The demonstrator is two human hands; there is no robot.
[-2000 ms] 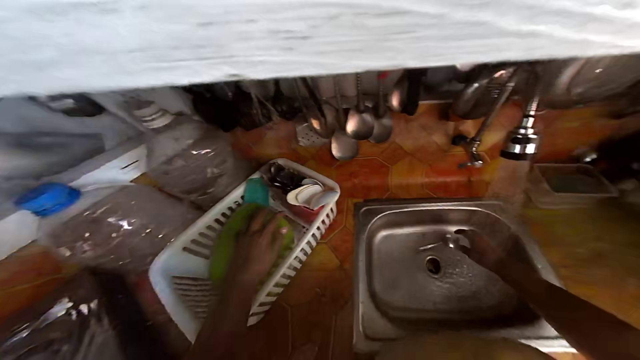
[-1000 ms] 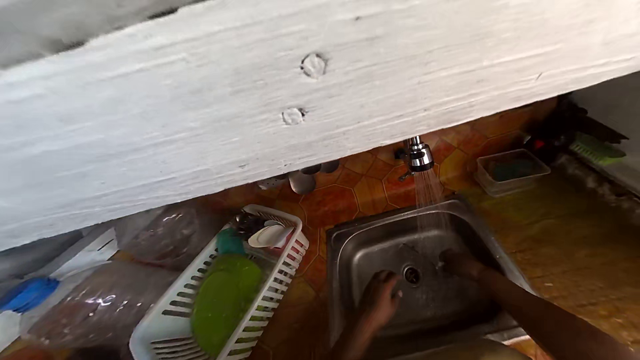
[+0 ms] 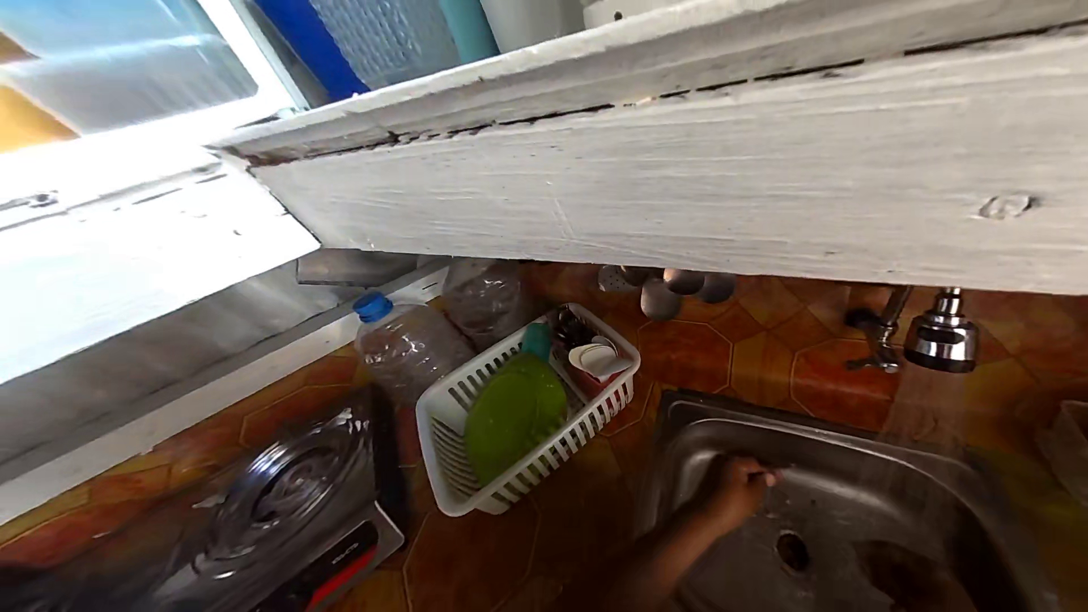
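Observation:
Over the left part of the stainless steel sink (image 3: 837, 442) is my left hand (image 3: 738, 495), its fingers curled close to the inner wall. Whether it grips something small is unclear. A blurred dark brown shape lies low in the sink, right of the drain (image 3: 792, 551); it may be my right hand, but its fingers cannot be made out. Water sprays from the faucet head (image 3: 941, 340) into the sink. Left of the sink, a white plastic dish rack (image 3: 544, 463) holds green plates (image 3: 514, 416), a teal item (image 3: 536, 340), white spoons (image 3: 597, 360) and dark cutlery.
A white-painted shelf edge (image 3: 595, 191) crosses above the counter. A gas stove (image 3: 293, 501) stands at the lower left. Large clear plastic bottles (image 3: 412, 344) stand behind the rack. Metal ladles (image 3: 660, 299) hang by the tiled wall. A clear container (image 3: 1073, 446) is at the right edge.
My left hand went from the green plates in the rack to the sink, where it remains. The view has swung left, now showing the stove and window.

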